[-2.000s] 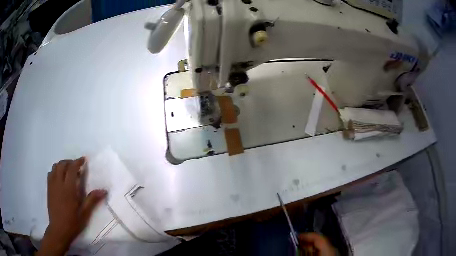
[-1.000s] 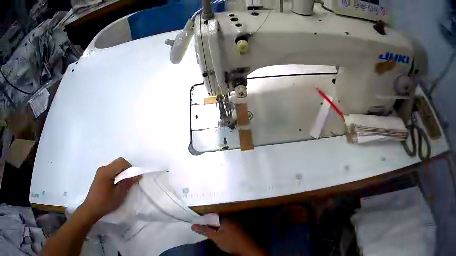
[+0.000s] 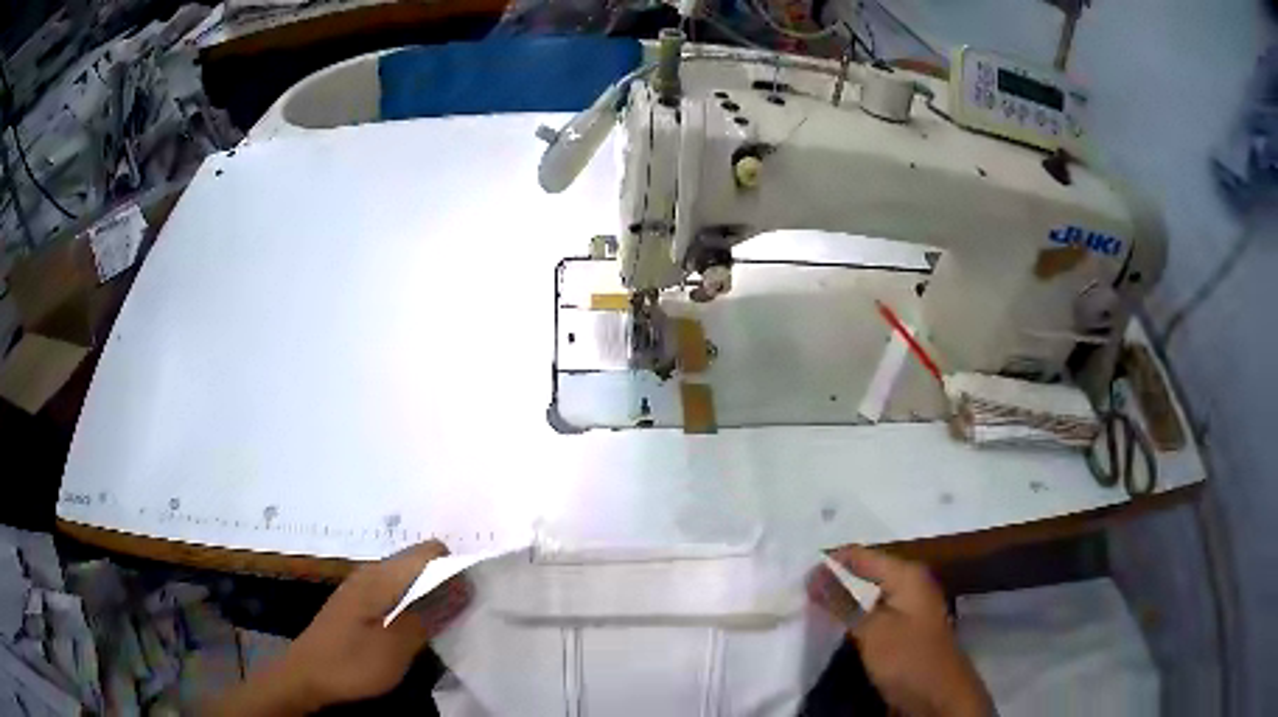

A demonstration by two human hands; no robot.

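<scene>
A white garment panel [image 3: 631, 595] is spread across the front edge of the table, its lower part hanging over the edge. It has a folded horizontal strip and two pairs of parallel vertical lines below it. My left hand [image 3: 372, 616] holds its left corner, where a flap is folded over. My right hand [image 3: 897, 623] holds its right corner. The industrial sewing machine [image 3: 869, 168] stands behind the panel. Its presser foot area [image 3: 648, 343] has no cloth under it. No snips show in my right hand.
On the machine bed's right lie a red stick [image 3: 911, 340], a white strip [image 3: 889, 376] and a bundle of cut pieces [image 3: 1023, 411]. Dark-handled shears [image 3: 1123, 441] lie at the table's right end. White pieces [image 3: 1058, 651] are below right, and cloth heaps [image 3: 98, 98] at left.
The panel has moved right from the table's left front and is now spread between both hands. Both hands have moved right and further apart. The view has shifted, showing the control panel fully.
</scene>
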